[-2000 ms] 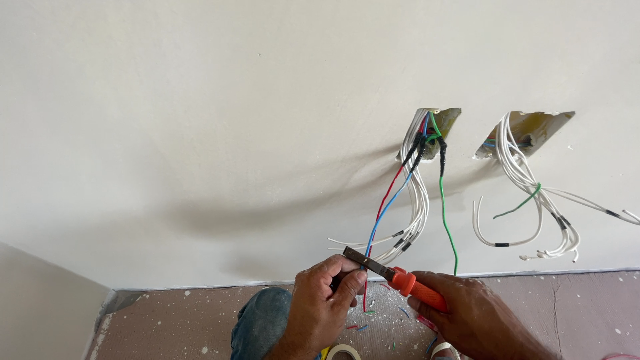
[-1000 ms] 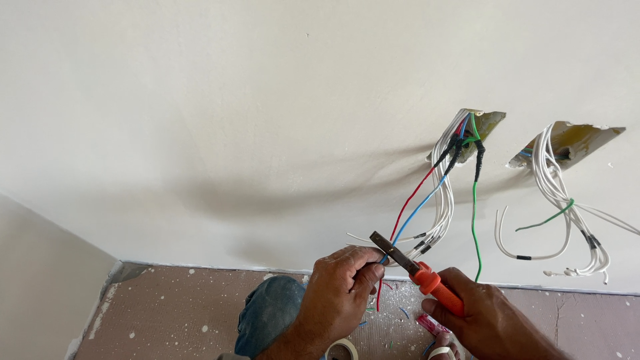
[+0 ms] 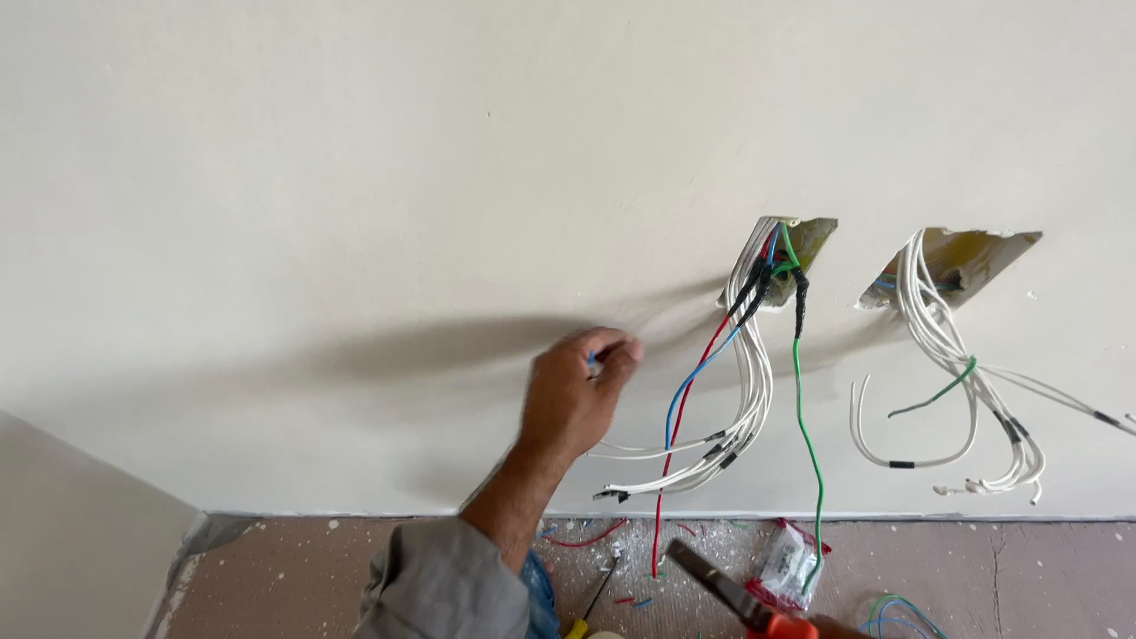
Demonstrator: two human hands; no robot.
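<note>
My left hand (image 3: 572, 390) is raised before the wall, left of the hanging wires, its fingers curled on a small blue piece of wire (image 3: 592, 358). Low in the view, my right hand (image 3: 839, 628), mostly cut off by the edge, holds pliers with orange handles (image 3: 781, 625), jaws pointing up and left. From the left wall box (image 3: 812, 244) hang a red wire (image 3: 682, 404), a shorter blue wire (image 3: 676, 399) and a green wire (image 3: 805, 426), each with black tape near the box, beside a bundle of white cables (image 3: 759, 382).
A second wall box (image 3: 976, 257) at right holds more white cables (image 3: 941, 328) and a short green wire (image 3: 941, 398). On the dusty floor lie a screwdriver with a yellow handle (image 3: 577, 628), a plastic packet (image 3: 785, 564), wire scraps (image 3: 590, 537) and coiled wires (image 3: 901, 612).
My left hand has left the hanging wires and moved up. The pliers have moved down, away from the blue wire, which now hangs loose and ends higher.
</note>
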